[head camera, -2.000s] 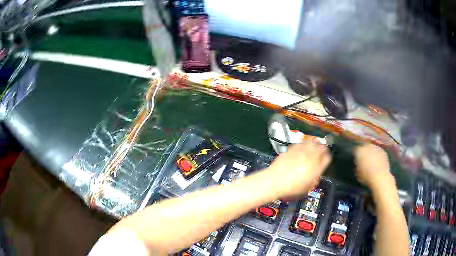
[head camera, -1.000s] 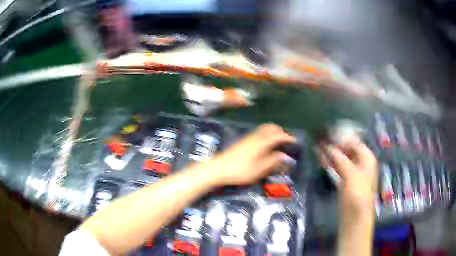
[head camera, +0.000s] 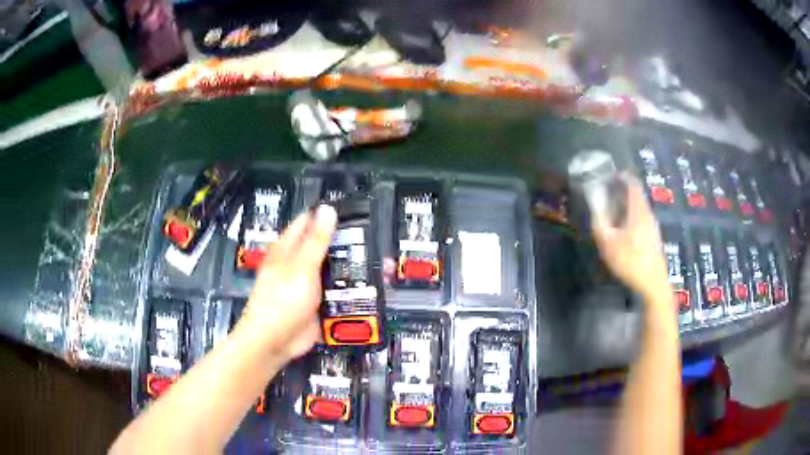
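My left hand (head camera: 289, 289) holds a black battery-type device (head camera: 351, 284), label side up with its red oval toward me, over the middle of a clear-grey blister tray (head camera: 530, 267). Other devices lie in the tray's pockets. The upper right pocket shows a white paper slip (head camera: 480, 264) and no device. A device (head camera: 197, 206) with a yellow mark lies tilted in the upper left pocket, over another white slip. My right hand (head camera: 623, 227), right of the tray, is shut on a white scanner (head camera: 593, 175), which is blurred.
Another white scanner (head camera: 355, 124) with orange tape lies behind the tray. A second filled tray (head camera: 728, 333) is at the right. A taped ledge (head camera: 266, 78) runs along the back, with a mouse pad (head camera: 244, 34) and a phone (head camera: 155, 35). Shiny film (head camera: 53, 293) covers the left bench.
The view has shifted to the right. My left hand has moved from the upper right pocket back over the middle, with a device now clearly held. The upper right pocket no longer shows a device.
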